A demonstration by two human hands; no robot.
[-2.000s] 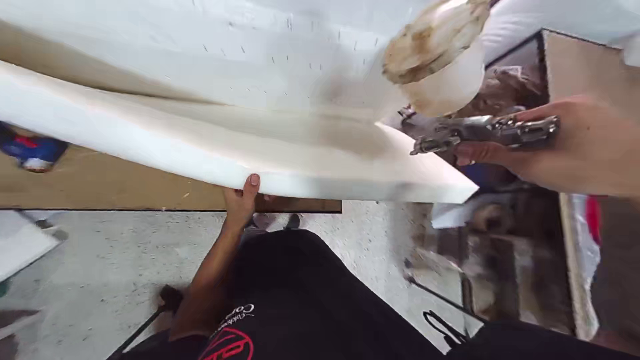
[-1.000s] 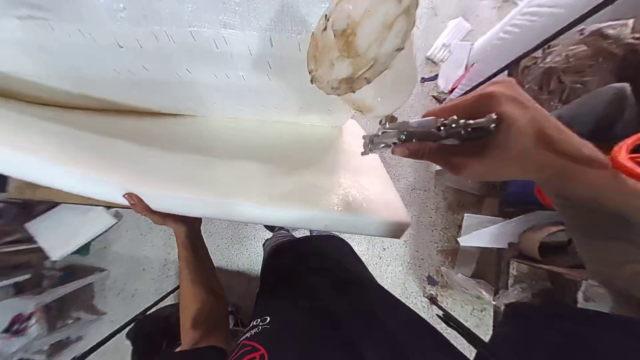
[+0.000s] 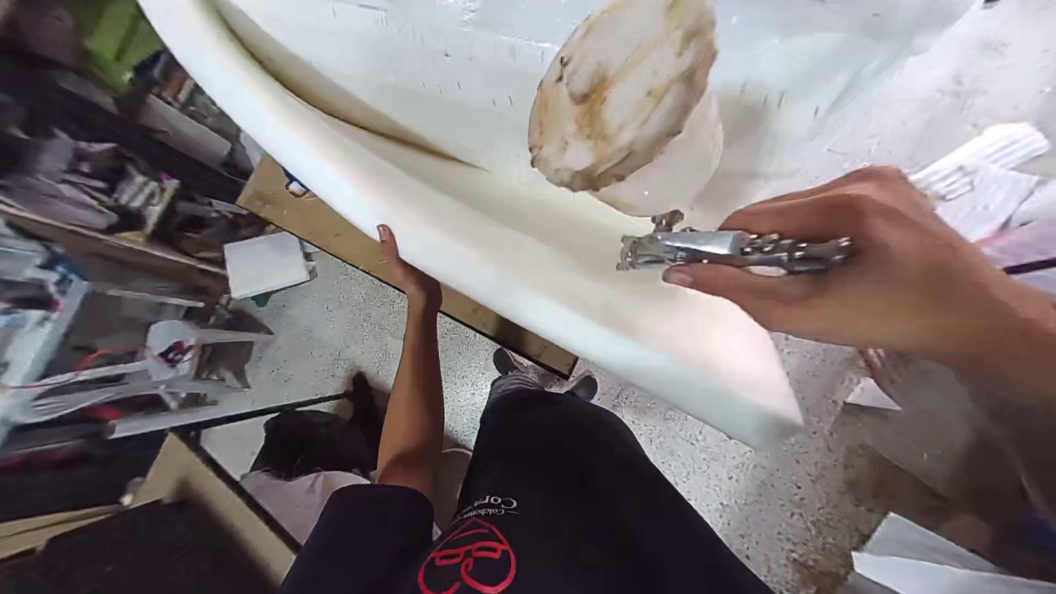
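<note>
My right hand (image 3: 850, 247) grips a metal spray gun (image 3: 701, 250) with a cup attached (image 3: 627, 99), whose round end is crusted with tan residue. The gun's nozzle faces left, above the right part of a long white foam slab (image 3: 528, 272). With its thumb up at the slab's near edge, my left hand (image 3: 410, 276) holds that edge; its other fingers are hidden under the foam. The slab's far side curls up beside a white sheet-like surface (image 3: 462, 66) that bears short dark marks.
A brown board (image 3: 346, 247) lies below the slab. Cluttered shelves (image 3: 107, 214) and a white plastic chair (image 3: 177, 363) stand at the left. A person (image 3: 313, 462) is low at the lower left. White scraps (image 3: 982, 173) lie on the speckled floor (image 3: 676, 437) at the right.
The view has shifted and turned a lot. My right hand still holds the spray gun over the slab's right part, and my left hand is still at its near edge.
</note>
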